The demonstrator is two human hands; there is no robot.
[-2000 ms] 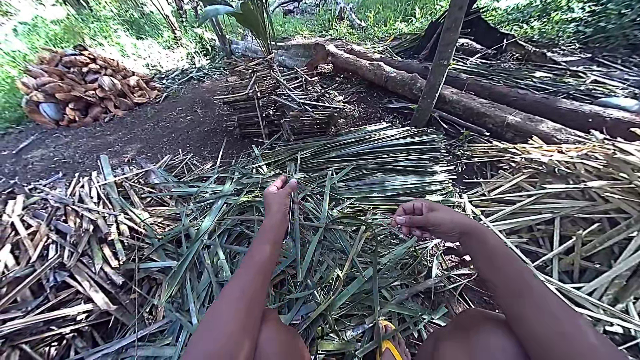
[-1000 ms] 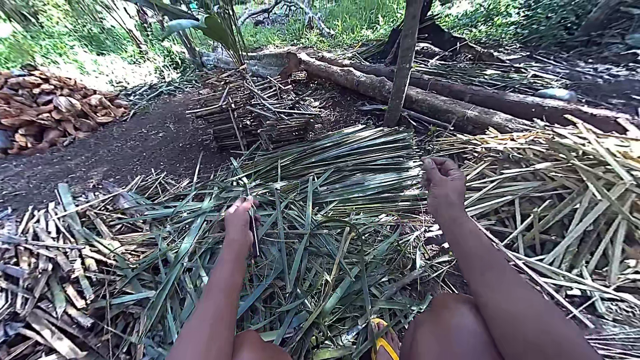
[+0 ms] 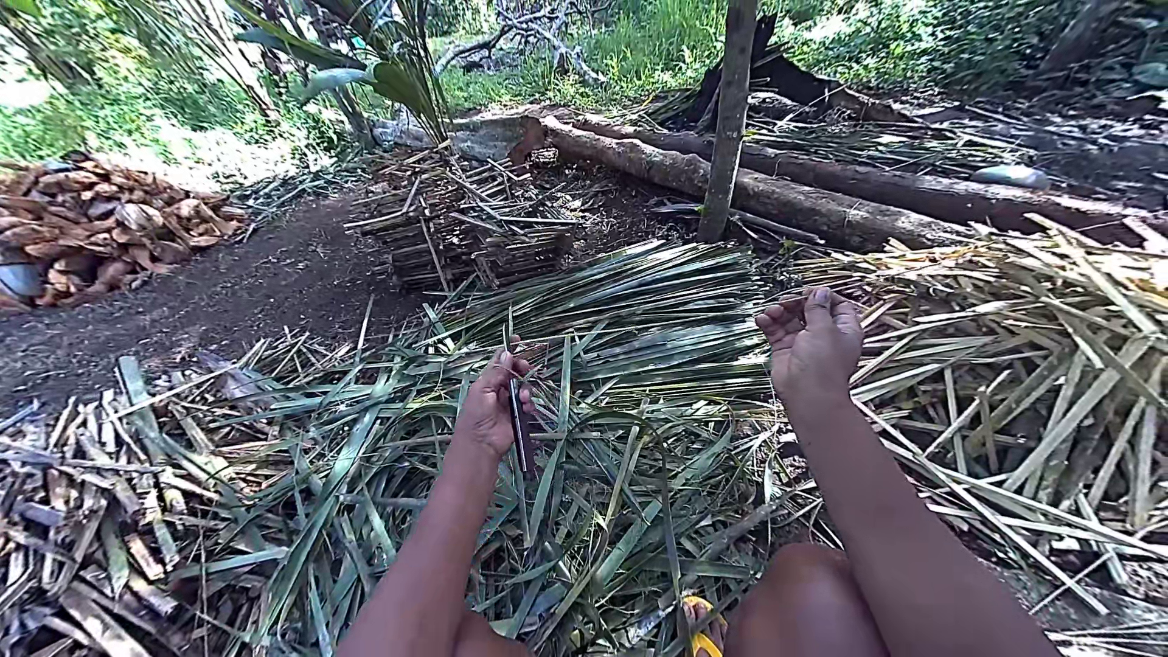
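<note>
My left hand (image 3: 494,401) is closed around a thin, dark knife-like tool (image 3: 520,424) that points down past its fingers. Green strips of palm leaf lie beneath and around that hand. To the right, my right hand (image 3: 814,342) is raised with thumb and fingertips together; whether a thin strip is between them cannot be told. Between and beyond the hands lies a layered bundle of long green palm leaflets (image 3: 666,319). Loose green leaf strips (image 3: 584,511) cover the ground in front of my knees.
Dry leaf strips (image 3: 1031,392) are heaped at right, dry stalk pieces (image 3: 91,538) at left. A stack of sticks (image 3: 465,228), a wooden post (image 3: 730,119) and logs (image 3: 803,205) stand or lie beyond. Coconut husks (image 3: 109,219) are piled far left. A yellow sandal (image 3: 701,625) shows below.
My right hand has moved from low near the leaf strips to a raised place at the right of the green bundle. The dark tool in my left hand now shows more clearly.
</note>
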